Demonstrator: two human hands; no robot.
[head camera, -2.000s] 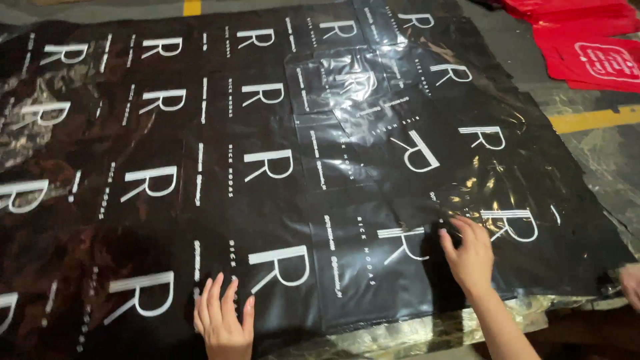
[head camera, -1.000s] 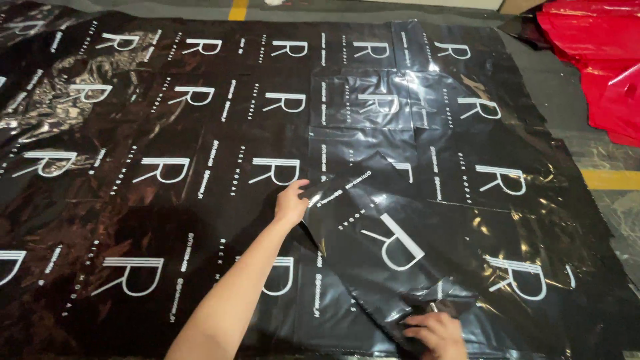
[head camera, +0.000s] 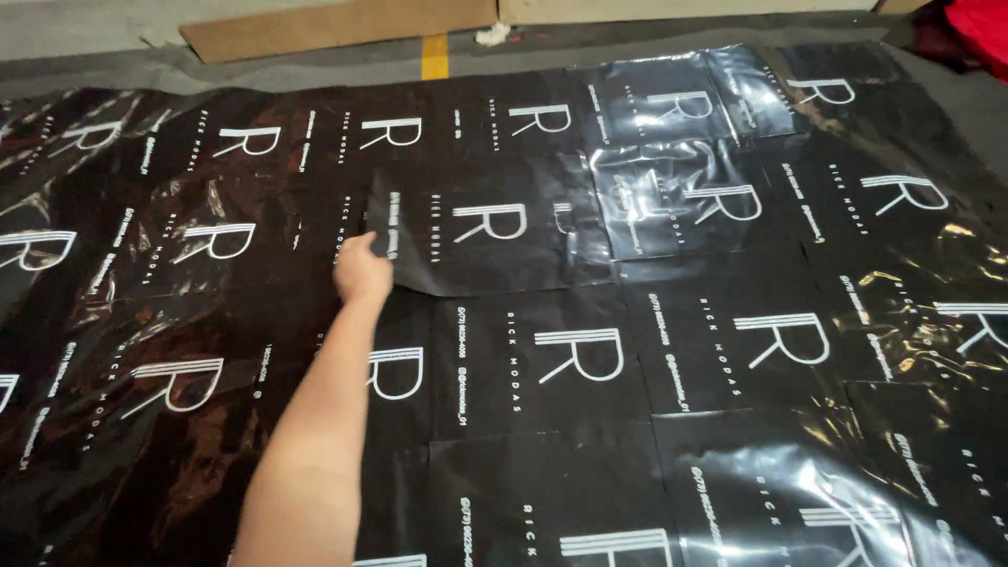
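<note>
Many black plastic sheets or bags with white printed lettering lie overlapping in rows across the view. My left hand reaches in from the bottom, left of centre, and pinches the left edge of one black plastic sheet. That edge is slightly lifted and curls beside my fingers, while its right part lies over the others near a shiny, wrinkled sheet. My right hand is out of view.
Beyond the sheets runs a grey floor with a yellow stripe. Cardboard and a small crumpled white scrap are at the far side. Red plastic lies at the top right.
My left hand has moved farther forward over the sheets. My right hand, at the lower right one second ago, has left the view. The view has shifted toward the far edge.
</note>
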